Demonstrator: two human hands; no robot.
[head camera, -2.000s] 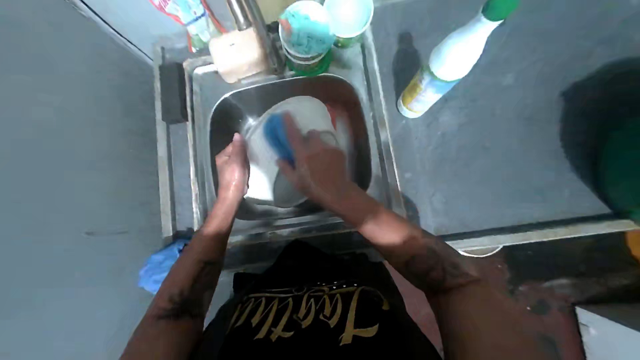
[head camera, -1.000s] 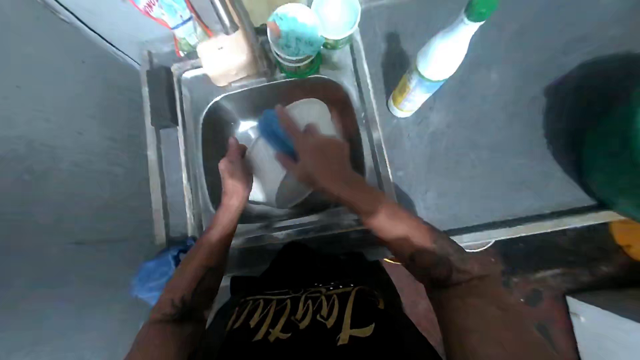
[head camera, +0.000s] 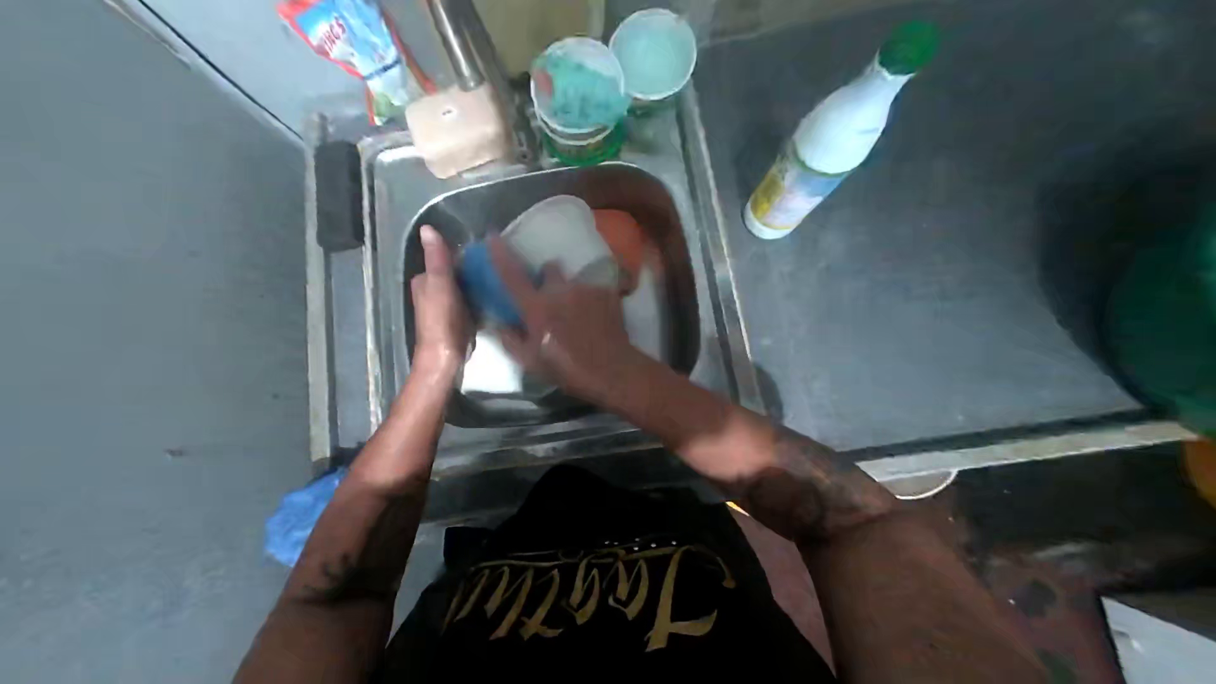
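Over the stainless steel sink (head camera: 698, 313), my right hand (head camera: 570, 328) grips a blue sponge or cloth (head camera: 489, 285), blurred by motion. My left hand (head camera: 442, 304) is at the sink's left side, thumb raised, close beside the blue thing; whether its fingers hold a dish edge is hidden. A white bowl or cup (head camera: 560, 236) lies in the basin behind my right hand. To its right is an orange-red dish (head camera: 622, 242). Something bright white (head camera: 491, 366) shows low in the basin, between my wrists.
Behind the sink stand a metal faucet (head camera: 456, 43), a beige block (head camera: 458, 128) and two tubs (head camera: 579, 85) with greenish contents. A white bottle with a green cap (head camera: 841, 133) is on the grey counter at right. A dark block (head camera: 338, 195) lies on the left rim; blue plastic (head camera: 304, 518) hangs below.
The large pale dish that was between my hands is no longer seen there; a white bowl and the orange-red dish now show behind my right hand. The blue sponge or cloth is nearer my left hand.
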